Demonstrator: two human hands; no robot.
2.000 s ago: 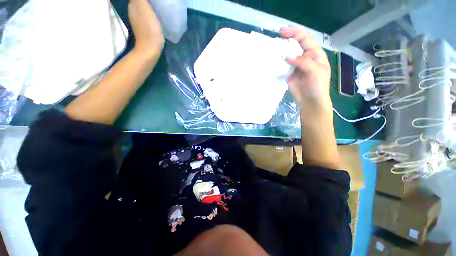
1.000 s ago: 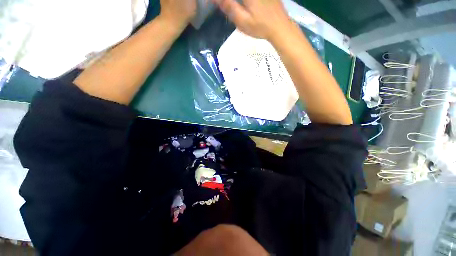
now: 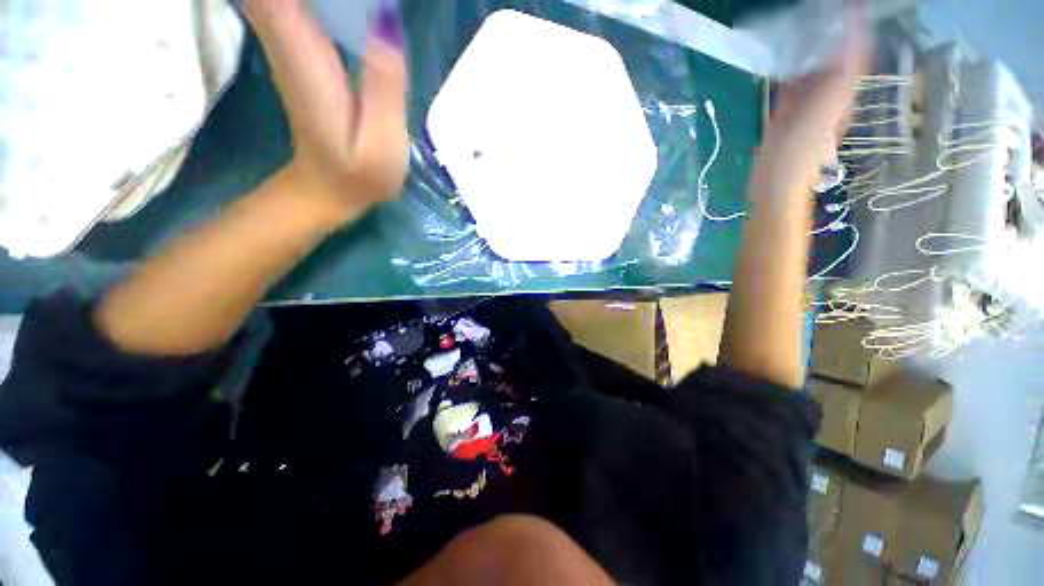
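A white, overexposed hexagonal housing [image 3: 544, 143] lies flat on shiny clear plastic [image 3: 441, 254] on the green bench. My left hand [image 3: 343, 137] is raised left of it, thumb apart, fingertips cut off by the top edge. A blurred pale thing with a purple spot [image 3: 387, 25] shows between thumb and fingers; I cannot tell if it is gripped. My right hand [image 3: 801, 132] is raised at the right, blurred, with a limp, whitish, see-through thing [image 3: 796, 37] at its fingers, likely a cloth. Neither hand touches the housing.
White housings [image 3: 97, 109] are stacked at the left. A thin white cord [image 3: 708, 172] lies right of the housing. Coiled white cords [image 3: 927, 240] hang at the far right. Cardboard boxes [image 3: 899, 424] stand below right, and open cartons [image 3: 607, 332] show under the bench edge.
My right hand has moved from above the housing out to the right, with the whitish thing. My left hand has moved left and down. The housing's top face is now fully uncovered.
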